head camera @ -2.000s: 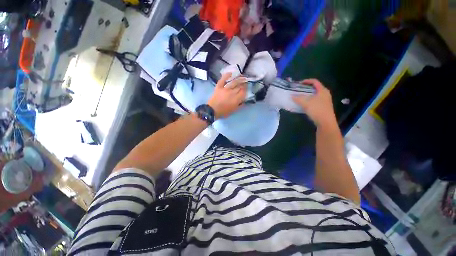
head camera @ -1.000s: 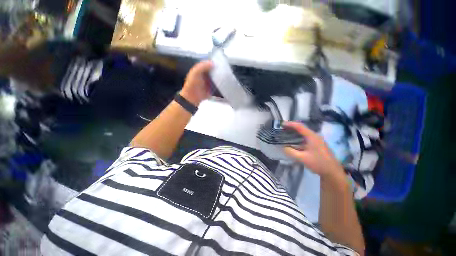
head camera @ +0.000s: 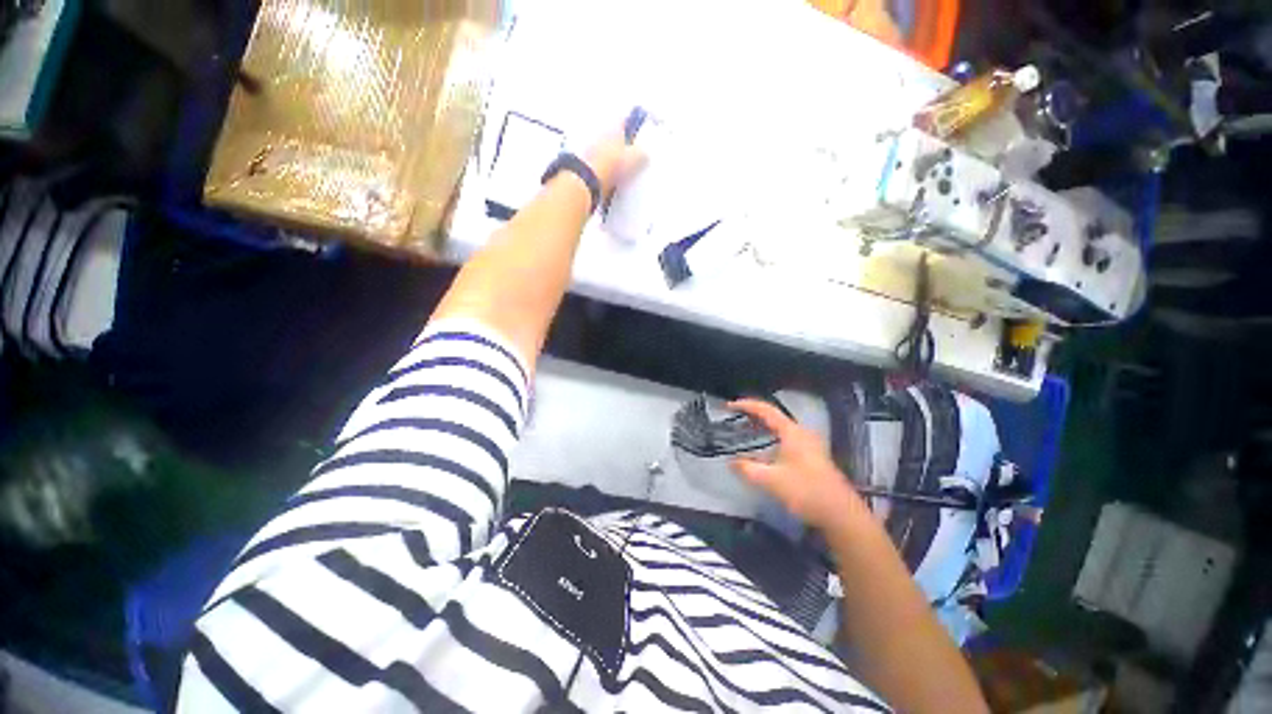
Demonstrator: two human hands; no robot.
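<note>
My left hand [head camera: 619, 162] reaches over the white machine table and holds a white piece [head camera: 629, 216] against its top; the fingers are blurred, with a small dark part at the fingertips. My right hand [head camera: 790, 459] holds a small stack of black-and-grey striped knit pieces [head camera: 714, 430] over the pale surface [head camera: 586, 419] in front of the table. The bundle of cut pieces [head camera: 977, 435], light blue with dark and striped layers, lies to the right of my right hand. A small dark piece [head camera: 678, 262] and a dark-edged white piece [head camera: 525, 161] lie on the table.
The sewing machine [head camera: 1025, 234] stands at the table's right end, with black-handled scissors [head camera: 915, 343] near the front edge. A brown cardboard box [head camera: 349, 126] is at the left end. A blue crate [head camera: 1049, 419] is beyond the bundle; an orange tray [head camera: 926, 25] is behind the table.
The view has turned towards the table. My left hand has moved from the bundle, carrying the white piece forward onto the table. My right hand still holds striped pieces beside the bundle.
</note>
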